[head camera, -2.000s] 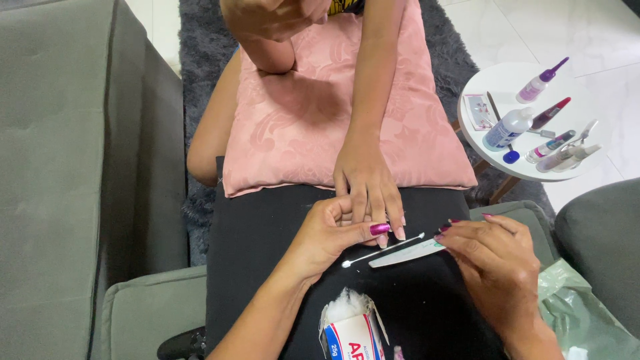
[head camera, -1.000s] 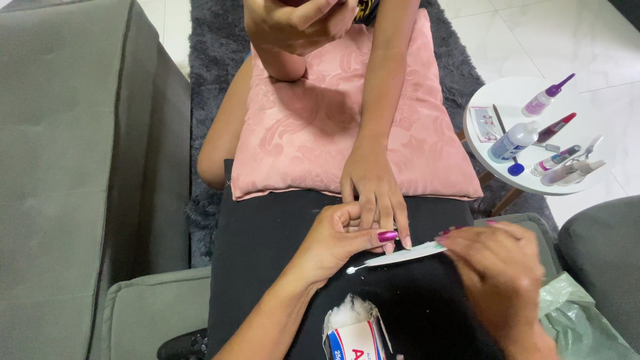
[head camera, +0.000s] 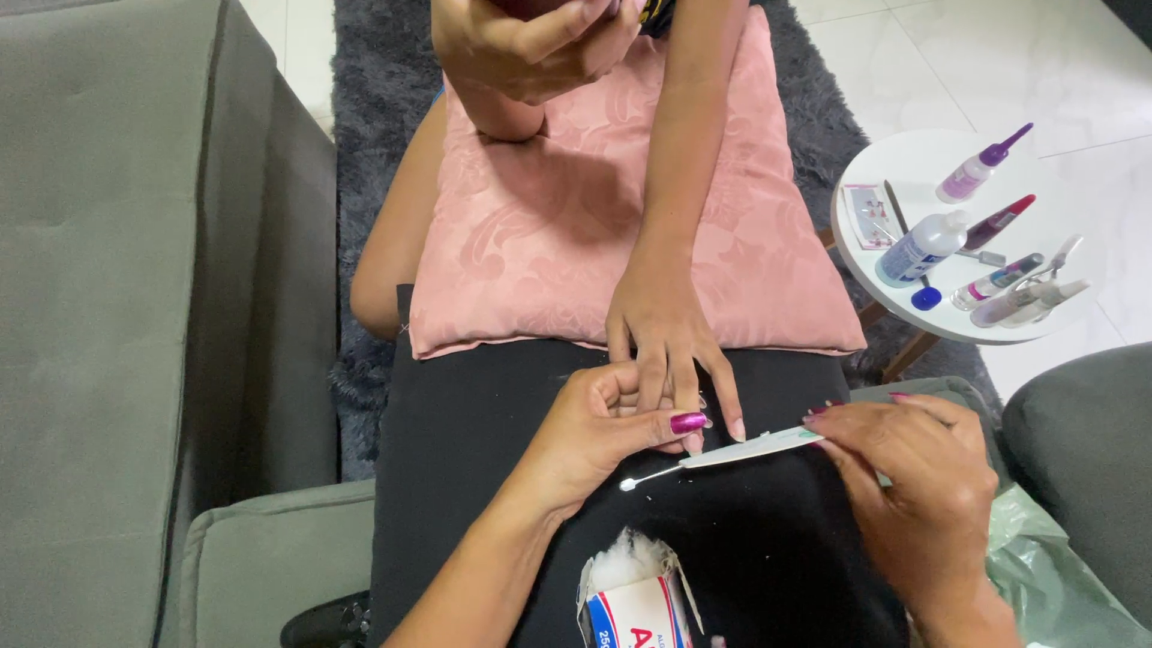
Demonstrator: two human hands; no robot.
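Observation:
My left hand (head camera: 598, 432) holds a finger of another person's hand (head camera: 670, 333), which reaches over a pink cushion (head camera: 576, 243) onto the black cloth surface (head camera: 468, 432). Between the thumb and fingers of my right hand (head camera: 909, 459) is a white nail file (head camera: 751, 446), its far end close to that person's fingertips. A cotton swab (head camera: 643, 479) lies on the black cloth, partly hidden under the file. Nearer to me stands an opened box of cotton wool (head camera: 637, 603), with white cotton sticking out of its top.
At the right, a round white side table (head camera: 976, 333) bears several bottles, a blue cap (head camera: 925, 298) and metal tools. A green plastic bag (head camera: 1048, 558) lies at lower right. Grey upholstered seating (head camera: 99, 315) flanks the left. The person's other hand (head camera: 540, 45) is raised above the cushion.
The file in my right hand has shifted and tilted, and now partly covers the swab, which showed whole two seconds ago. My left hand keeps its hold on the finger.

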